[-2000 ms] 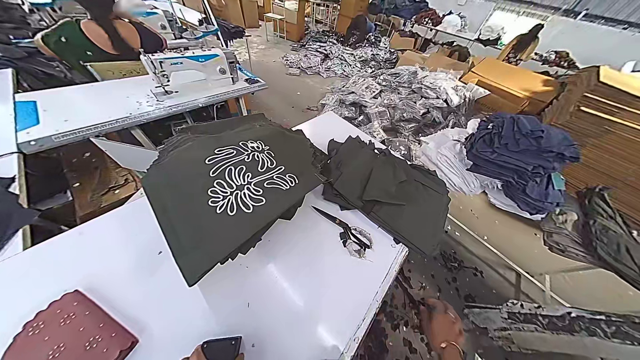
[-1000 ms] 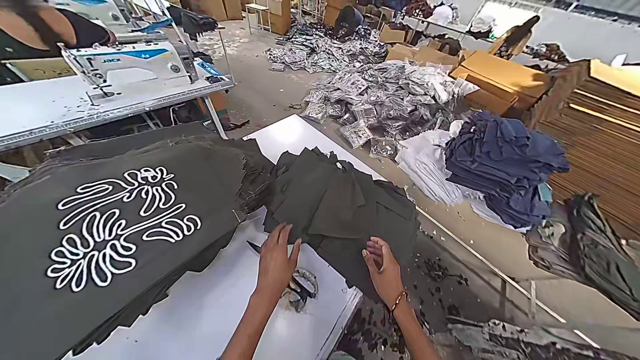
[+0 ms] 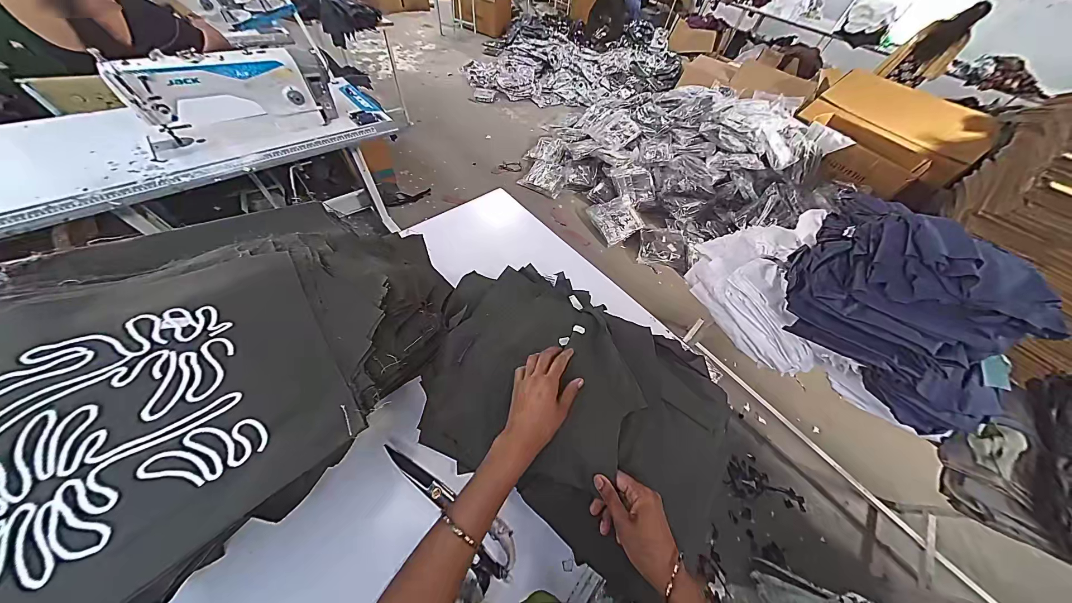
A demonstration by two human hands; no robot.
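Note:
My left hand [image 3: 540, 402] rests on a pile of dark grey-green fabric pieces [image 3: 502, 360], fingertips near small white tags [image 3: 577, 329] at its top. Thumb and fingers of my right hand [image 3: 632, 511] meet at the front edge of the pile; whether they pinch the cloth is hard to tell. Fabric shears [image 3: 427, 477] lie on the white table under my left forearm, which partly hides them. To the left is a larger stack of dark fabric panels [image 3: 276, 327], the top one with a white looping plant design.
A sewing machine [image 3: 226, 88] stands on a table at the upper left, a person behind it. Beyond my table [image 3: 494, 222] are plastic-bagged garments [image 3: 670, 151] and cardboard boxes [image 3: 904, 126]. White cloth [image 3: 745, 293] and navy cloth [image 3: 913, 293] lie at the right.
My left hand has moved from the front part of the pile up to its top area. The white tags now show there. My right hand has turned and its fingers have closed together.

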